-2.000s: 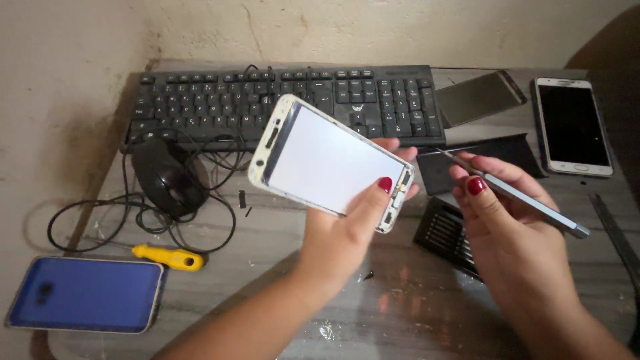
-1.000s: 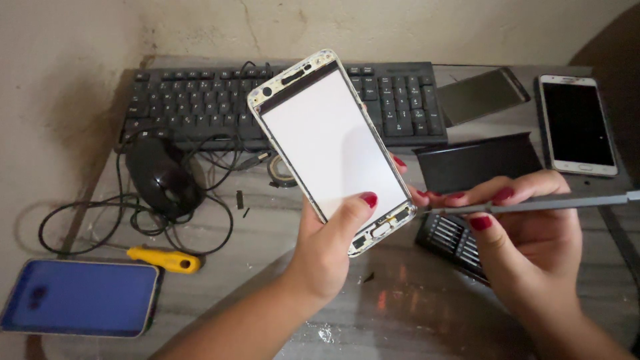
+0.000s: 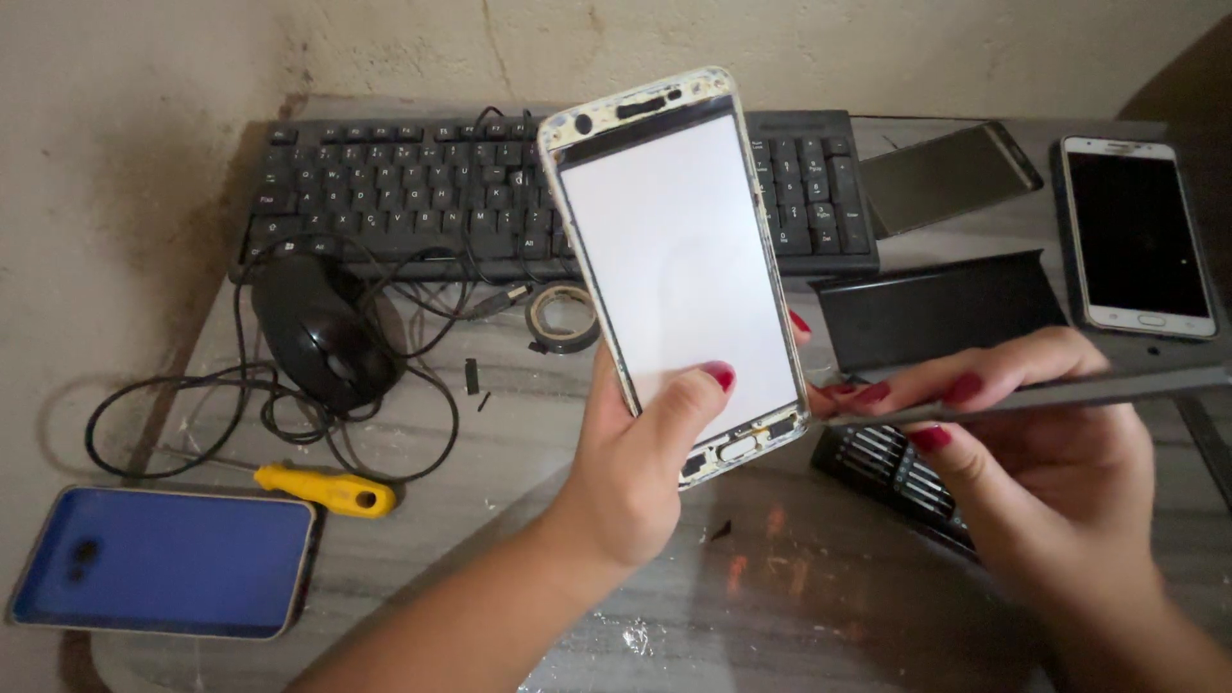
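Note:
My left hand (image 3: 640, 462) grips an opened smartphone frame (image 3: 674, 279) with a bare white panel facing up, thumb on the panel's lower part, the rest of the hand mostly behind it. The phone is held raised in front of the keyboard, slightly tilted. In my right hand (image 3: 1039, 452) a slim grey metal hand tool (image 3: 1049, 393) lies nearly level, held between thumb and fingers. Its tip is at the phone's lower right corner; whether it touches is unclear. Beneath that hand, partly covered, sits a black case of screwdriver bits (image 3: 895, 472).
Behind the phone lies a black keyboard (image 3: 385, 197). A corded mouse (image 3: 322, 332), a tape roll (image 3: 563, 318), a yellow-handled screwdriver (image 3: 327, 489) and a blue phone case (image 3: 168, 563) are left. A dark panel (image 3: 948, 183), a black tray-like piece (image 3: 938, 308) and a white phone (image 3: 1139, 236) are right.
The phone has gone from a slanted hold to a more upright one in my left hand. The tool in my right hand has swung to nearly level, its tip now by the phone's lower corner.

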